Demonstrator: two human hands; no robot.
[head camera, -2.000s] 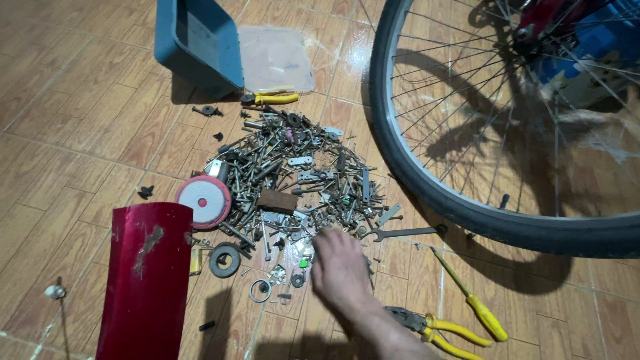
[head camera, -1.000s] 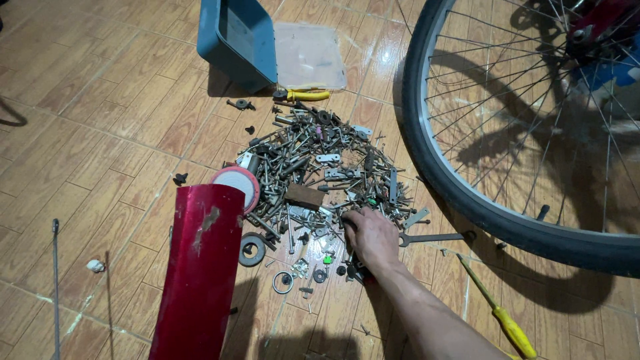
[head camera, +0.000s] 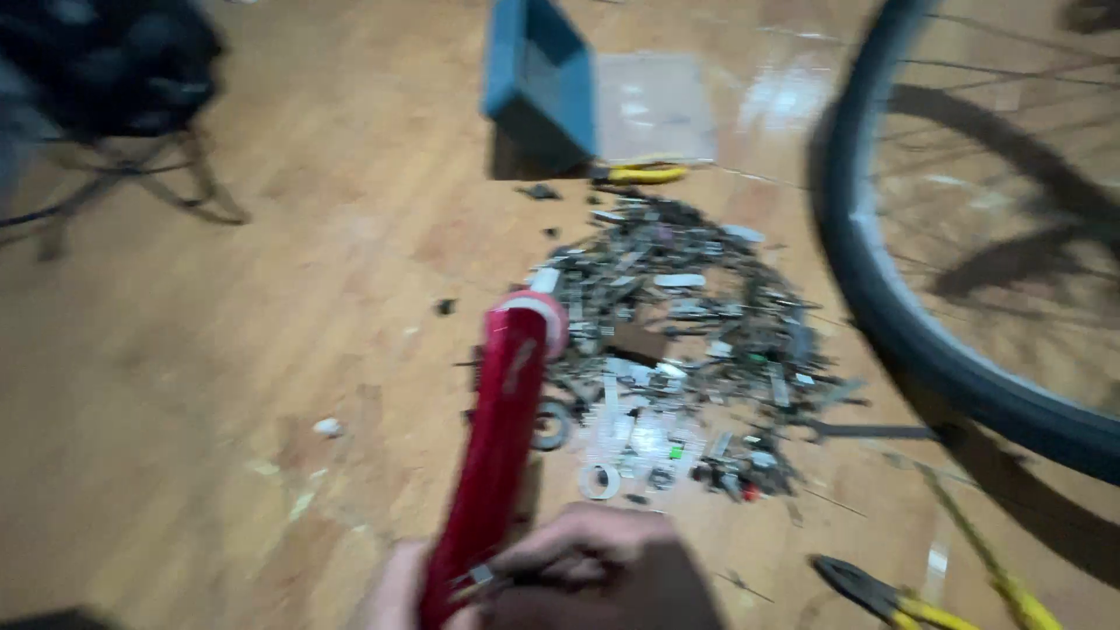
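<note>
A curved red metal piece, like a bicycle fender (head camera: 503, 437), rises from the bottom edge, held at its lower end by my left hand (head camera: 398, 582), which is largely hidden behind it. Against that lower end, my right hand (head camera: 604, 569) pinches a small metal part (head camera: 477, 577), too blurred to name. Beyond my hands lies a heap of screws, bolts and small metal parts (head camera: 744, 306). A brown block (head camera: 637, 343) rests in the heap, and a red-rimmed disc (head camera: 553, 315) is partly behind the fender piece.
A bicycle wheel (head camera: 849, 210) is at right. Near it lie a wrench (head camera: 875, 430), yellow-handled pliers (head camera: 862, 591) and a yellow-handled screwdriver (head camera: 1006, 586). Farther back are a blue bin (head camera: 547, 96), a clear plastic sheet (head camera: 656, 105) and other yellow-handled pliers (head camera: 643, 173). A dark item on thin legs (head camera: 114, 70) stands upper left.
My right hand has left the heap's lower edge and come to the fender piece's lower end. The fender piece now stands narrower, turned more edge-on. My left hand has come into view.
</note>
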